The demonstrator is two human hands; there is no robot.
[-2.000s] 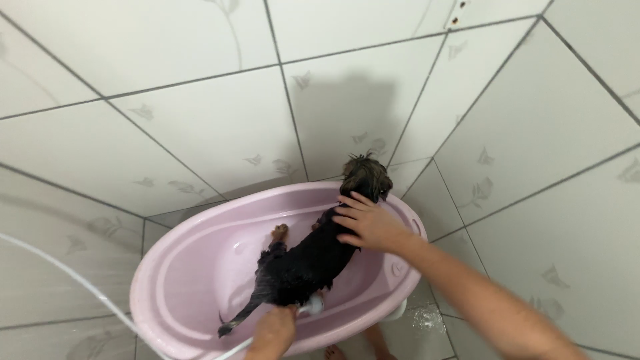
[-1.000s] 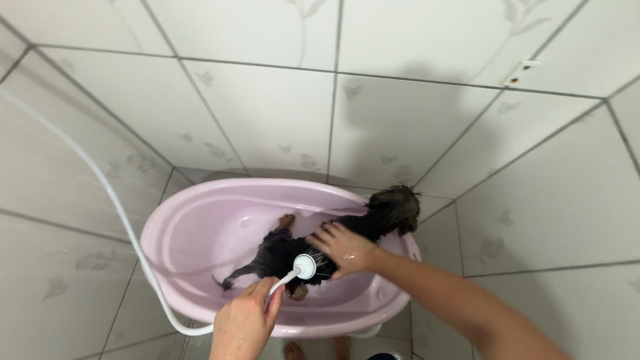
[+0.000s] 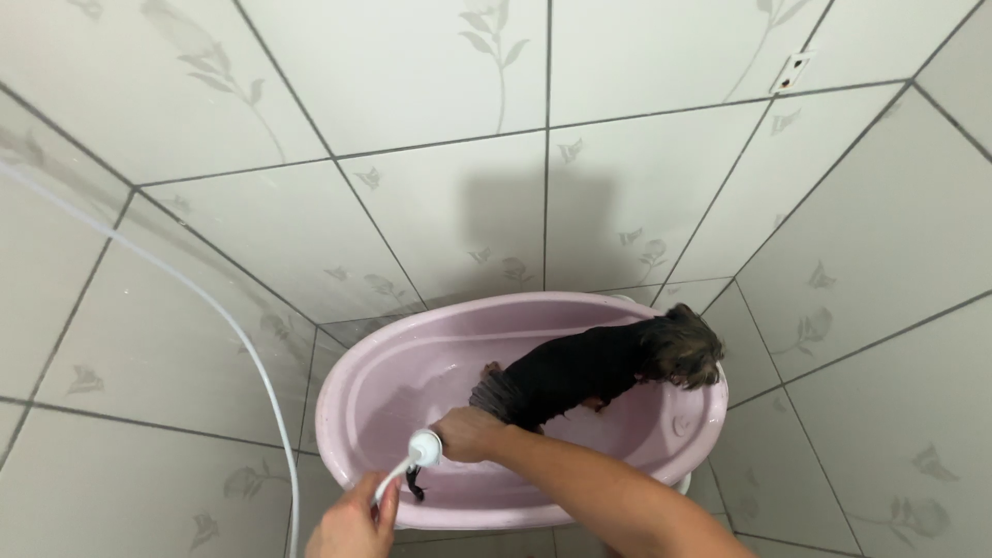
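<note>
A wet, dark-coated small dog (image 3: 581, 368) stands in a pink plastic baby bathtub (image 3: 356, 372), its head over the rim at the right end. My left hand (image 3: 356, 519) is closed around the handle of a white hand shower (image 3: 425, 447), whose head is over the tub near the dog's rear. My right hand (image 3: 469, 434) is at the dog's hindquarters, beside the shower head; its fingers are partly hidden, and their grip does not show. The dog's tail tip hangs below the shower head.
A white shower hose (image 3: 248, 341) curves down along the left side. Tiled walls (image 3: 465, 217) stand close behind the tub and at both sides. A wall plate with two dark holes (image 3: 792, 72) is at the upper right. Floor tiles show below the tub.
My right hand has moved left from the dog's shoulders to its hindquarters. The shower head has moved from over the dog's side to beside its rear. My left hand still holds it.
</note>
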